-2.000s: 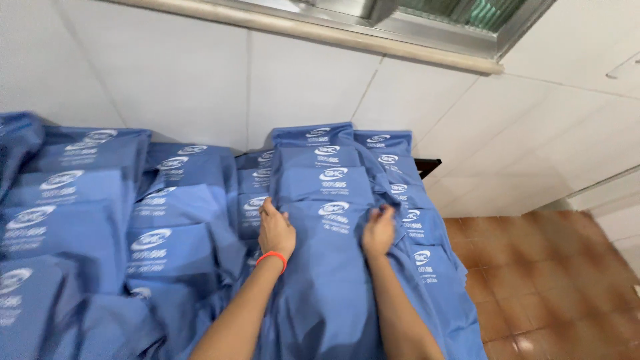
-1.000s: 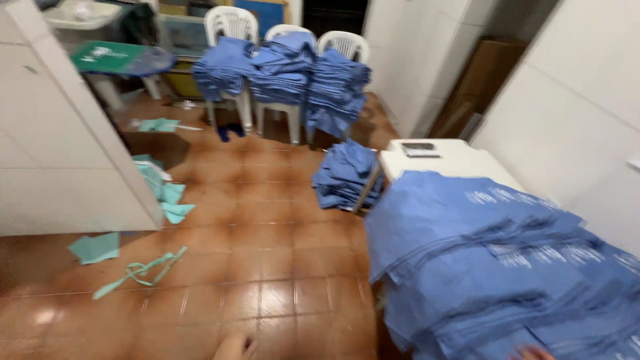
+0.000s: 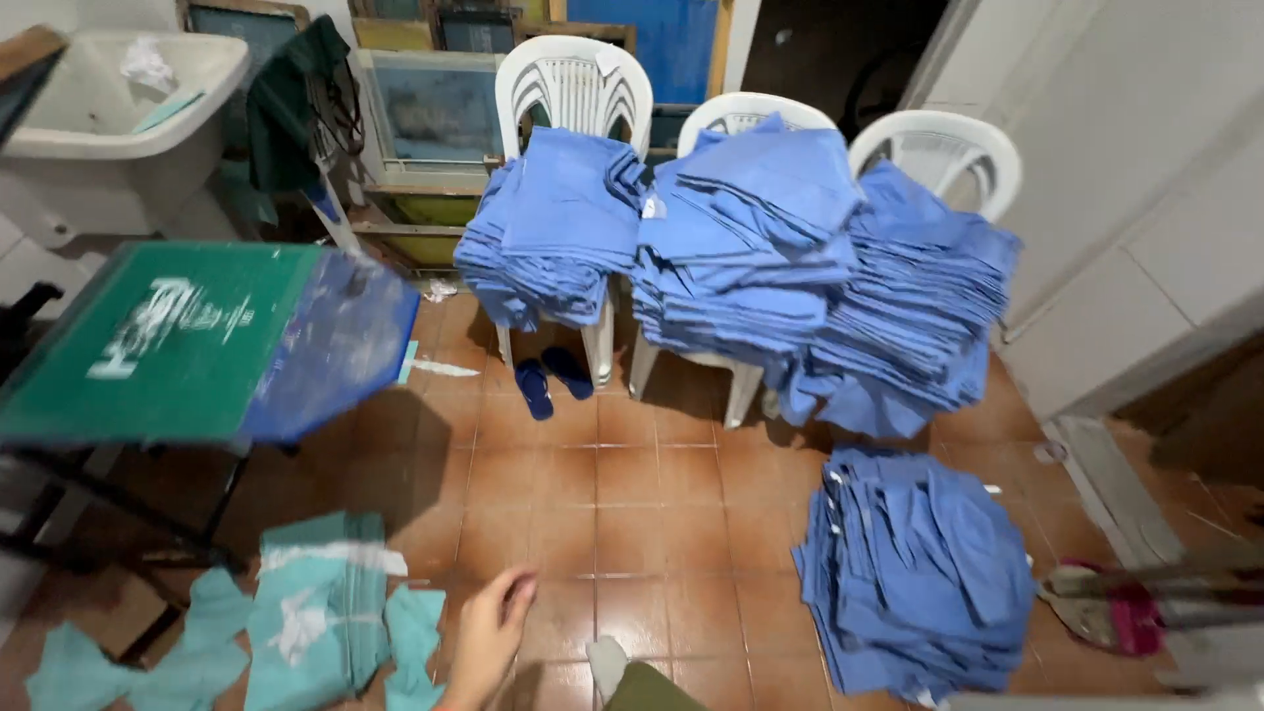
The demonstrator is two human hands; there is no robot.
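Note:
My left hand (image 3: 497, 622) shows at the bottom, left of centre, above the tiled floor. Its fingers look loosely curled and nothing shows in it. My right hand is out of view. Stacks of folded blue fabric lie on white plastic chairs: one on the left chair (image 3: 573, 89), one on the middle chair (image 3: 758, 103) and one on the right chair (image 3: 973, 163). Another blue fabric pile (image 3: 918, 573) rests on the floor at the right. Bundled teal fabric (image 3: 326, 612) lies on the floor left of my left hand.
A green and blue printed board (image 3: 217, 341) stands on dark legs at the left, near a white sink (image 3: 197, 133). Dark blue flip-flops (image 3: 548, 380) lie by the left chair. Framed screens (image 3: 439, 114) lean at the back. Pink footwear (image 3: 1131, 617) is at the right edge.
The view has swung from the blue fabric stacks by the wall to the chairs. Two seconds ago both hands were on a blue stack; now my left hand is off it and my right is out of view.

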